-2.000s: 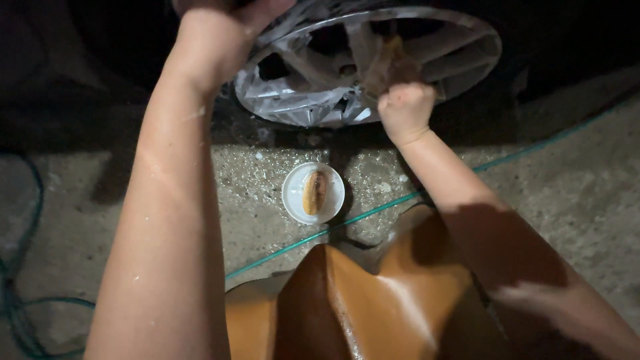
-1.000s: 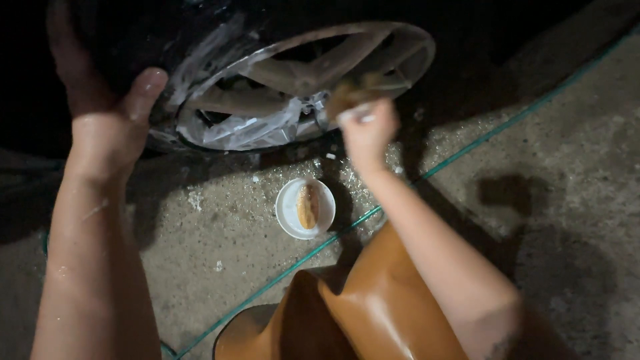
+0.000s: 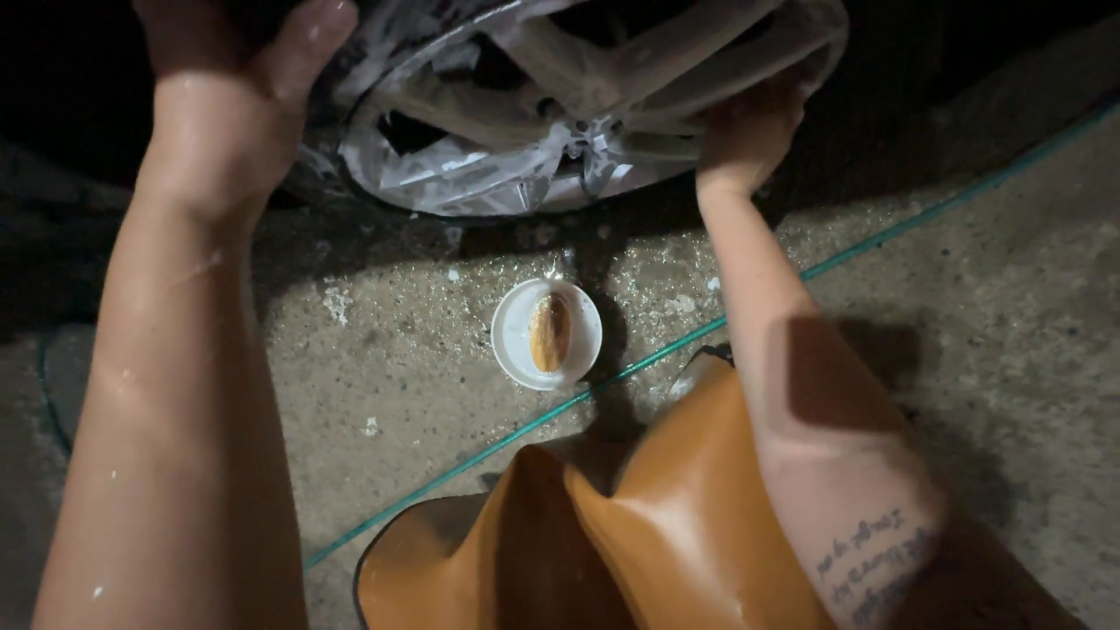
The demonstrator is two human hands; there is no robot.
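A soapy alloy car wheel (image 3: 595,96) fills the top middle, its spokes streaked with suds. My right hand (image 3: 754,136) is at the wheel's right side, by the rim and spokes; its fingers lie in shadow, so what they hold cannot be made out. At the upper left, my left hand (image 3: 236,87) is raised beside the dark tyre, thumb apart from the fingers, whose tips are cut off or lost in darkness. Below the wheel stands a round white tub (image 3: 505,350) with a tan, oval brush or sponge (image 3: 549,332) in it.
A thin green hose (image 3: 525,430) runs diagonally over the wet concrete floor (image 3: 394,376), passing just below the tub. An orange-brown apron (image 3: 700,516) covers my lap at the bottom. More hose lies at the far left, and dark bodywork is above.
My right hand has moved from near the wheel's hub to its right side. A brownish thing seen in that hand earlier is now hidden in shadow.
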